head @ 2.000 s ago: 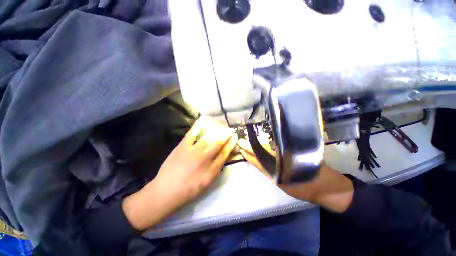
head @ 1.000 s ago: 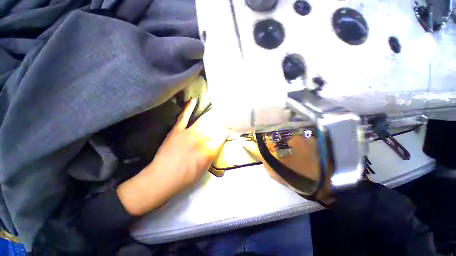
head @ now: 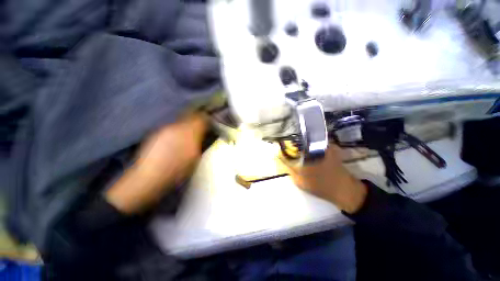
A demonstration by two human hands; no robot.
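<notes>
The white sewing machine head (head: 378,66) fills the upper right, with black round holes. The dark grey garment (head: 104,82) is heaped left of it. My left hand (head: 164,156) is blurred, at the garment's edge left of the needle area, its fingers near dark cloth; its grip is unclear. My right hand (head: 323,178) is at the needle area, below and partly behind the shiny metal guard (head: 314,129). Its fingertips are hidden or washed out by glare. A dark curved strip (head: 289,149) shows beside the guard.
The bundle of black strips (head: 392,167) hangs over the bed under the machine arm. A slim reddish-brown tool (head: 430,152) lies right of it. The white table's front edge (head: 263,236) curves above my lap. Blue and yellowish things show at the lower left.
My left hand has moved left, away from the needle, with the dark cloth beside it. My right hand shows more plainly below the guard. The view has shifted and blurred.
</notes>
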